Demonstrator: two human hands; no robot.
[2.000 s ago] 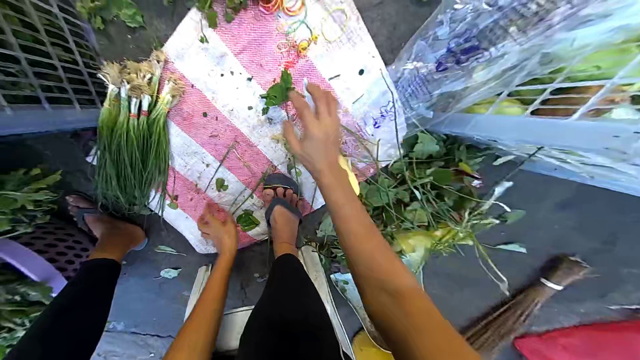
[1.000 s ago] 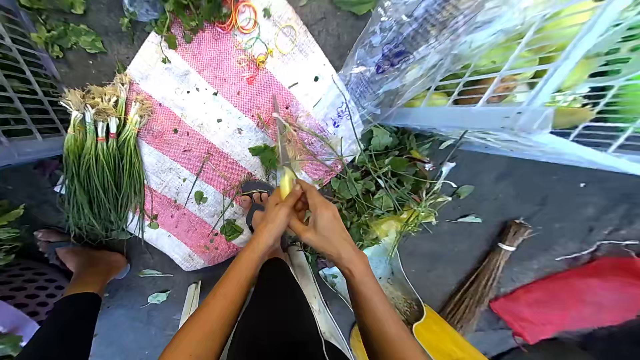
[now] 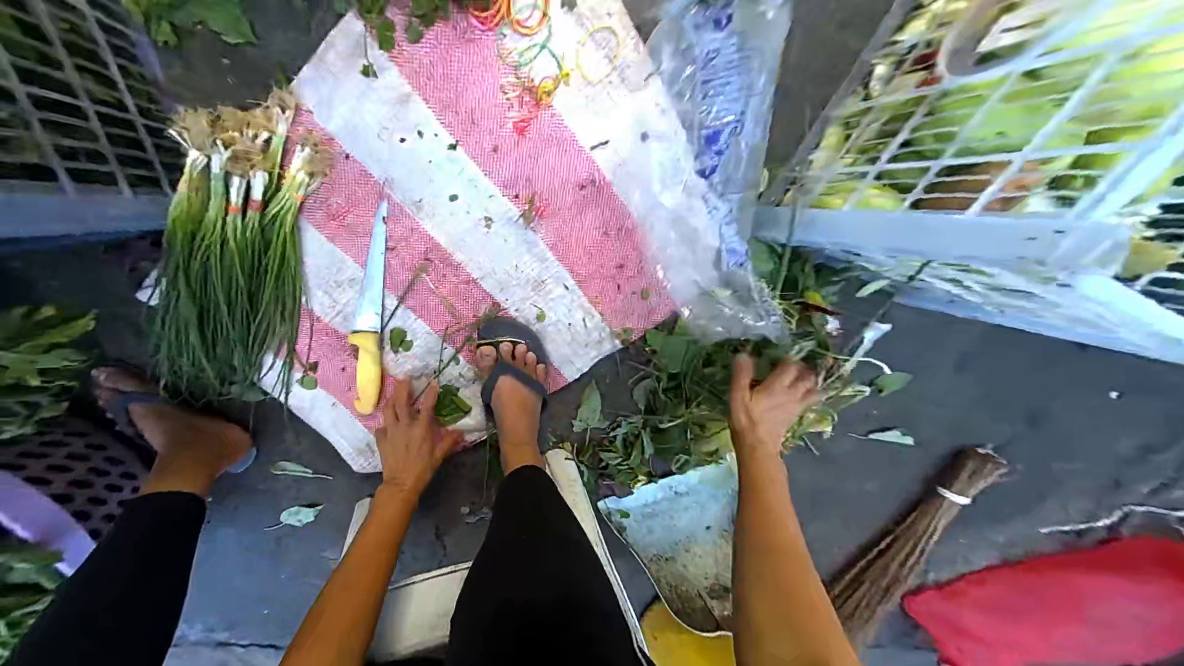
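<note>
A red-and-white striped woven sack (image 3: pixel 462 194) lies spread on the ground. My left hand (image 3: pixel 413 435) rests at its lower edge beside a green leaf (image 3: pixel 451 405), fingers spread. Just above and left of that hand is a knife with a yellow handle (image 3: pixel 367 370), its blade pointing away from me. My right hand (image 3: pixel 772 398) is at the heap of leafy green trimmings (image 3: pixel 675 398), its fingertips partly among the stems; whether it grips any cannot be told. Tied bunches of green onions (image 3: pixel 231 268) lie along the sack's left side, roots away from me.
Plastic crates stand at upper left (image 3: pixel 83 199) and upper right (image 3: pixel 925 231), the right one holding green produce. A clear plastic bag (image 3: pixel 721 166) lies by the right crate. Rubber bands (image 3: pixel 532 55) are on the sack. A twig broom (image 3: pixel 916 536) and red cloth (image 3: pixel 1064 601) lie lower right.
The knife, at my hands one second ago, now lies on the sack at left. My hands have moved apart, the right one to the heap of trimmings. The clear bag's lower end now reaches the heap.
</note>
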